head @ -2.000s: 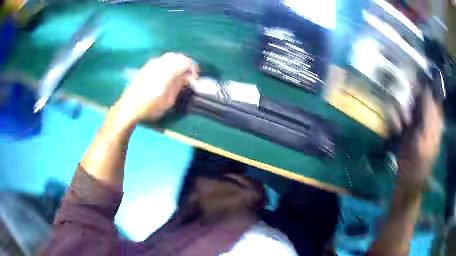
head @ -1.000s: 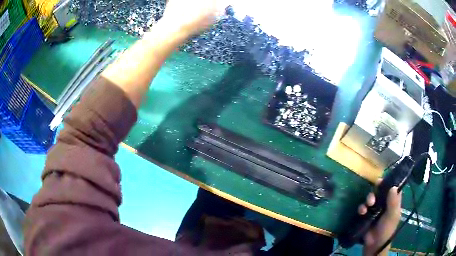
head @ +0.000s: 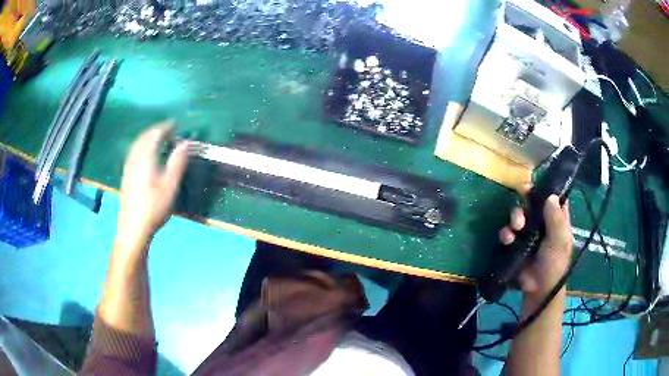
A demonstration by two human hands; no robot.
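A pale strip [head: 293,172] lies lengthwise in the black jig [head: 323,208], its right end short of the jig's round metal feature. My left hand [head: 152,176] is at the strip's left end, thumb and fingertips around or beside a small dark end part. It is blurred, so its grip is unclear. My right hand [head: 546,253] is closed around the black electric screwdriver [head: 524,228], right of the jig. The thin bit points down and left, off the work.
Behind the jig is a black tray [head: 337,103] of shiny fittings. A white screw feeder [head: 480,121] stands on a tan base [head: 477,161]. Grey strips [head: 77,114] lie at left, above a blue crate [head: 22,202]. Dark parts [head: 242,26] heap along the back. Black cord [head: 594,228] loops at right.
The jig was empty one second ago and now holds the pale strip. My left hand has come back from the heap to the jig's left end. My right hand still holds the screwdriver.
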